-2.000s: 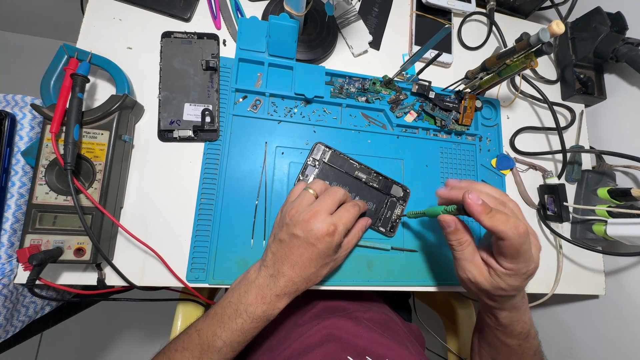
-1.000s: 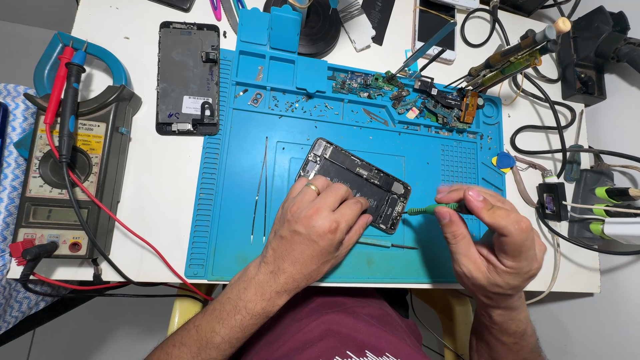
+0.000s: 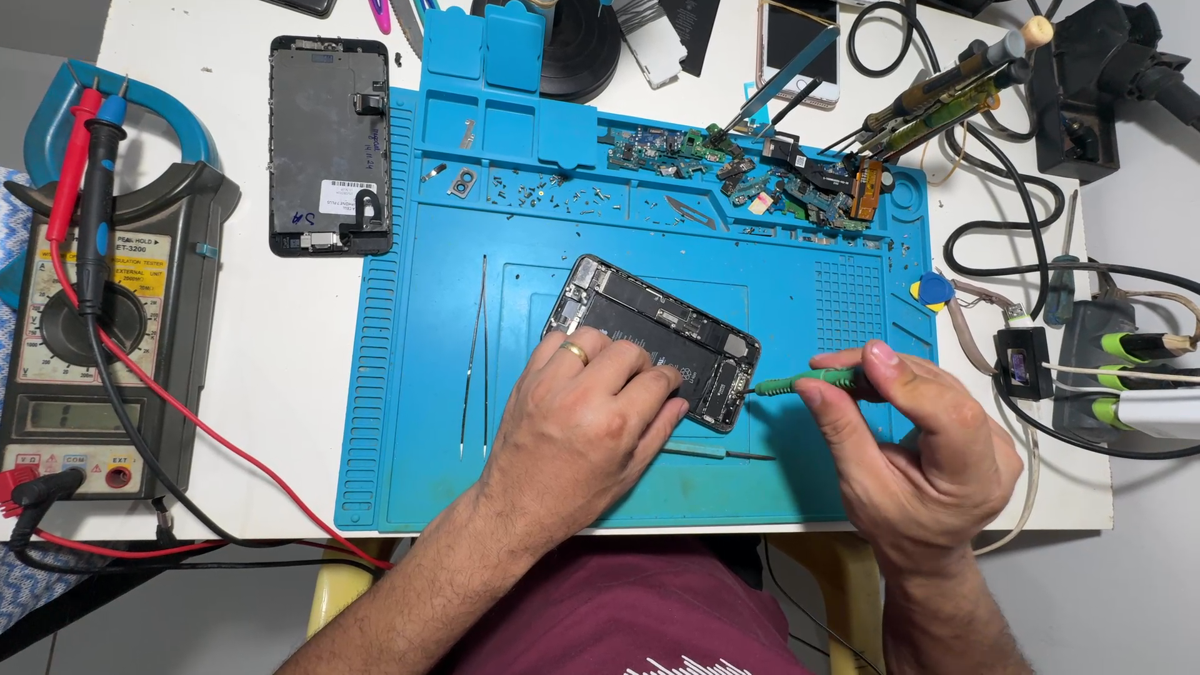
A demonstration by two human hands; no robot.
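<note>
An opened smartphone (image 3: 670, 319) lies tilted on the blue silicone repair mat (image 3: 600, 253), its battery and inner parts showing. My left hand (image 3: 595, 417), with a ring on one finger, presses on the phone's lower left side and hides part of it. Between thumb and fingers my right hand (image 3: 914, 441) holds a green-handled screwdriver (image 3: 811, 380), its tip at the phone's right end edge. Another thin tool with a teal handle (image 3: 694, 450) lies just below the phone, partly behind my left hand. Metal tweezers (image 3: 476, 356) rest on the mat to the left.
A multimeter (image 3: 94, 328) with red and black leads stands at the left, near a detached phone screen (image 3: 328, 150). Loose screws (image 3: 553, 192) and circuit boards (image 3: 656, 150) fill the mat's upper trays. Upright tools (image 3: 937, 89), cables and a power strip (image 3: 1087, 375) are at the right.
</note>
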